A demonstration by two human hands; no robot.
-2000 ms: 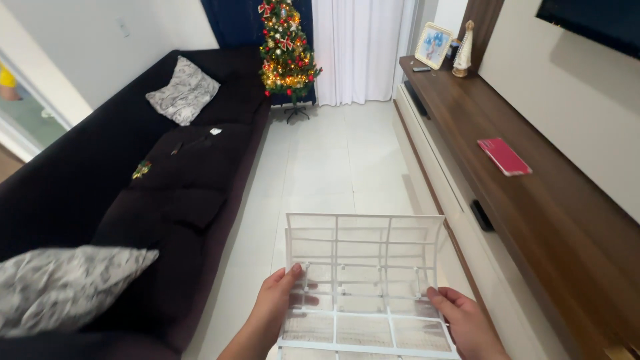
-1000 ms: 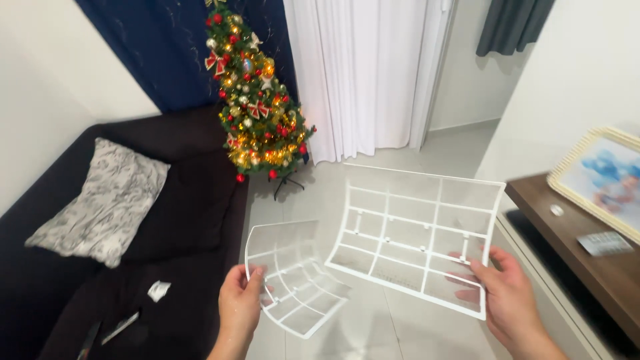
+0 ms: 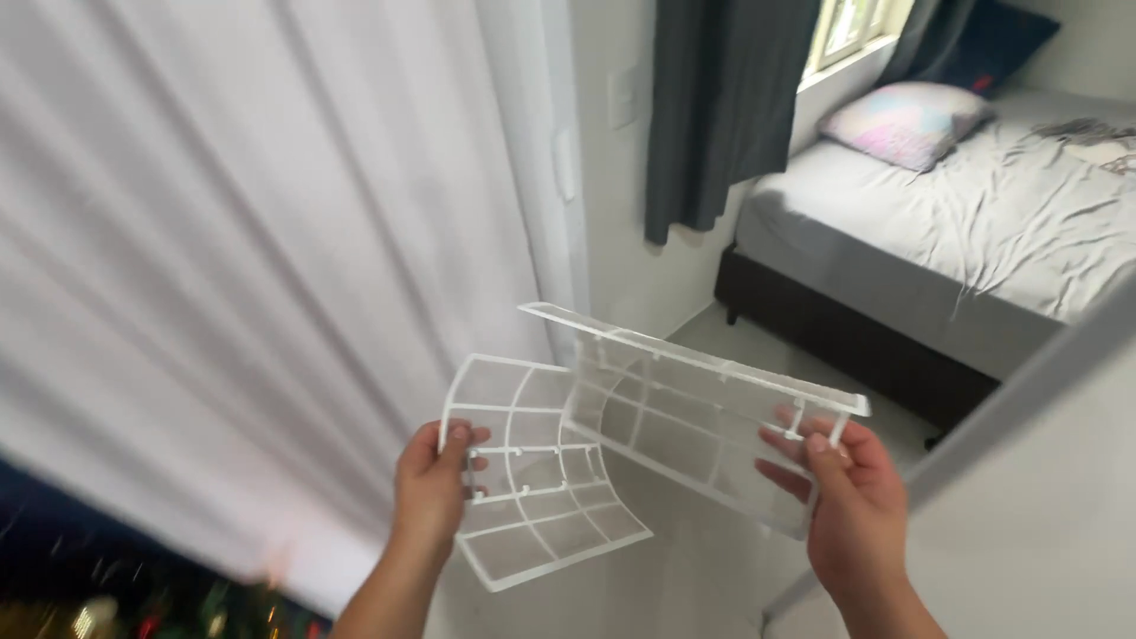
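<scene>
My left hand (image 3: 437, 479) grips the left edge of a curved white plastic mesh filter (image 3: 532, 532), thumb in front and fingertips behind the mesh. A wider white mesh filter (image 3: 683, 426) is held at its right end by my right hand (image 3: 843, 488), the fingers showing through its mesh. The wider filter is tilted, with its upper rim turned toward the camera. Its left end overlaps the smaller filter in view; whether the two touch, I cannot tell.
A long white curtain (image 3: 266, 222) hangs at the left, with blurred tree lights at the lower left. Through a doorway stand a bed (image 3: 887, 257) with a pillow (image 3: 905, 124) and a dark grey curtain (image 3: 723, 115). A white wall edge (image 3: 1021, 497) is close at the right.
The view has swung right, from the sofa and decorated tree to the bedroom doorway. The filters, overlapping two seconds ago, were apart one second ago. The wider one has since tilted.
</scene>
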